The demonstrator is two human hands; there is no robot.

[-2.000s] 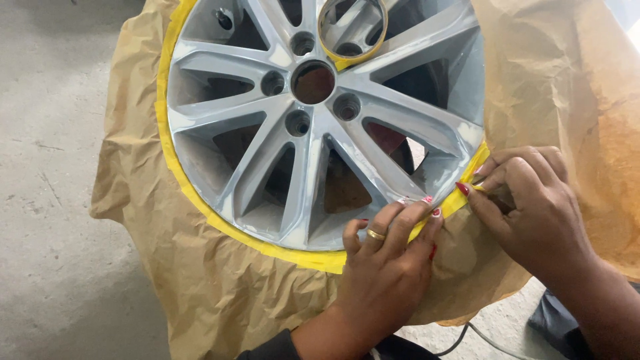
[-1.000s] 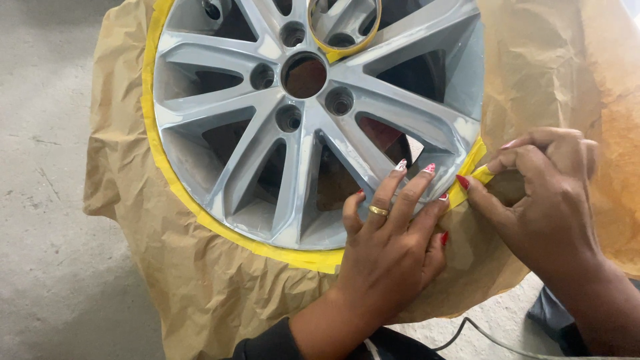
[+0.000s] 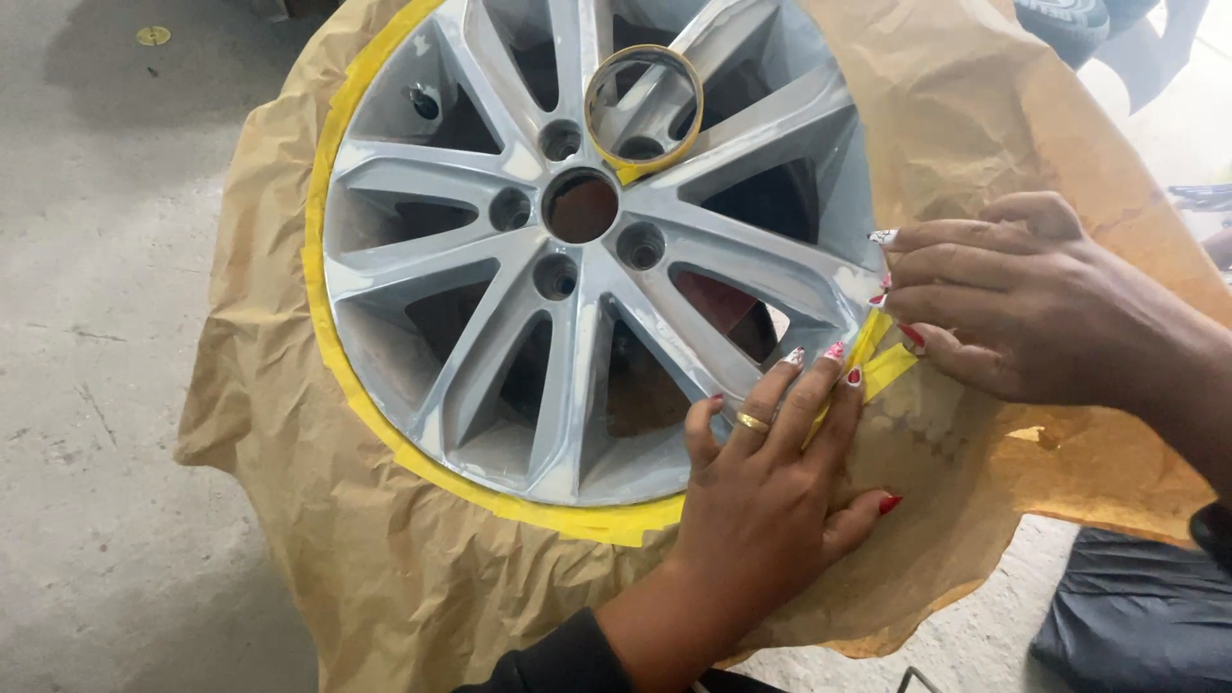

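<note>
A grey alloy wheel (image 3: 577,375) lies face up, with brown masking paper (image 3: 289,452) spread around it. Yellow masking tape (image 3: 361,404) runs along the rim's left and lower edge. My left hand (image 3: 770,481), wearing a ring, presses its fingertips on the tape and rim edge at the lower right. My right hand (image 3: 1020,298) is just beyond, fingertips at the rim's right edge and thumb near a loose-looking tape end (image 3: 887,371). Whether its fingers grip anything is not clear. A nearly used-up tape roll (image 3: 698,115) rests on the spokes beside the centre bore.
Grey concrete floor (image 3: 106,289) shows at the left, with a small round yellowish disc (image 3: 153,37) on it. Black fabric (image 3: 1136,616) is at the lower right. Part of a tyre (image 3: 1064,24) appears at the upper right. The paper's outer edges hang loosely.
My right hand has moved up along the rim, away from the tape end it was pinching. My left hand remains at the lower right edge of the wheel.
</note>
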